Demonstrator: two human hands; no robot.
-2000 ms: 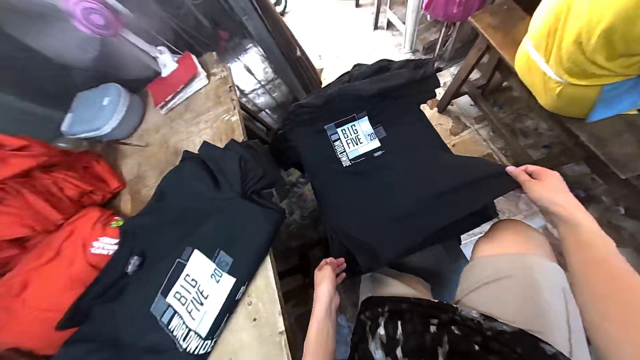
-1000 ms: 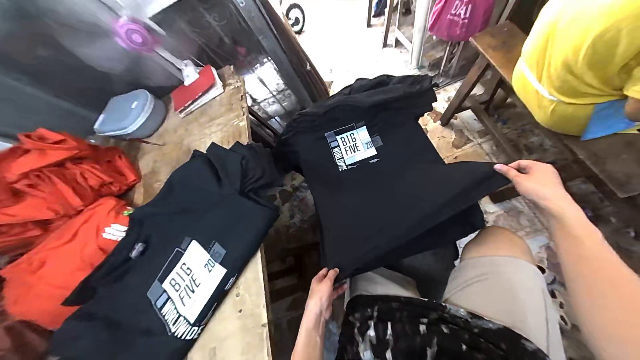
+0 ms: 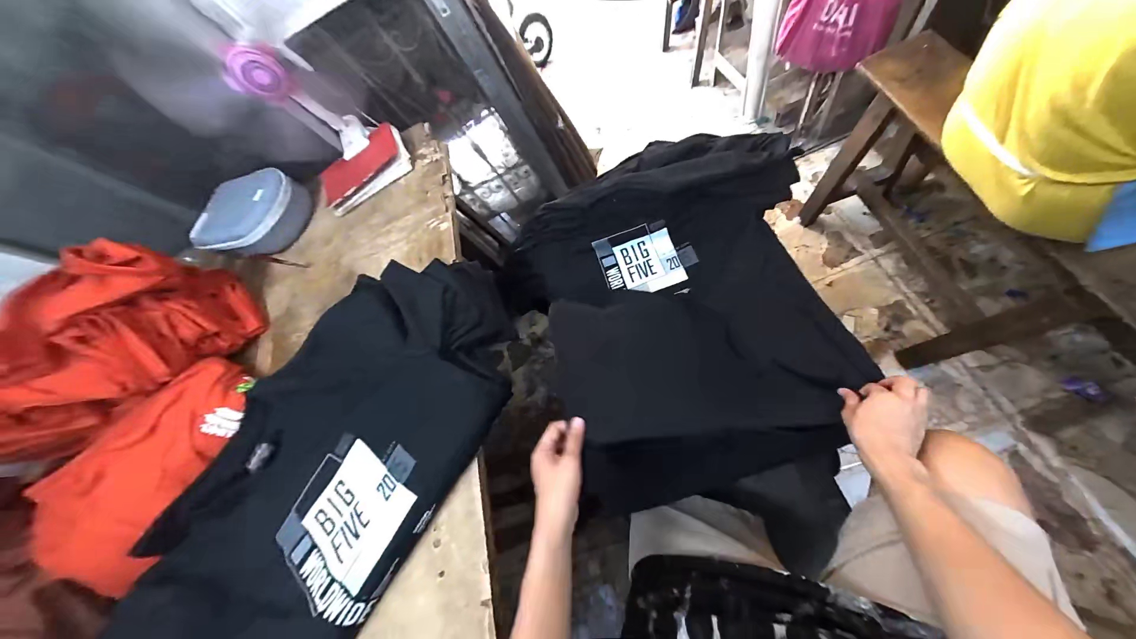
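Observation:
A black printed T-shirt [image 3: 683,355] lies spread on a pile of black shirts before my knees, its lower part folded up just below the chest print. My left hand [image 3: 559,461] pinches the near left corner of this shirt between thumb and fingers. At the right edge of the cloth, my right hand [image 3: 887,413] grips the hem. Whatever supports the pile is mostly hidden. Another black T-shirt [image 3: 355,399] with the same white and grey print rests on the wooden table to the left, its sleeve touching the pile.
Red-orange garments [image 3: 124,337] are heaped on the wooden table [image 3: 444,568]. Behind them stand a grey lidded container [image 3: 253,213], a red notebook [image 3: 362,169] and a pink fan [image 3: 259,71]. A person in yellow [image 3: 1047,115] sits on the right by a wooden bench [image 3: 914,75].
Both hands have raised the shirt's hem and brought it away from my body, so the lower part is now doubled over. The right hand has moved inward.

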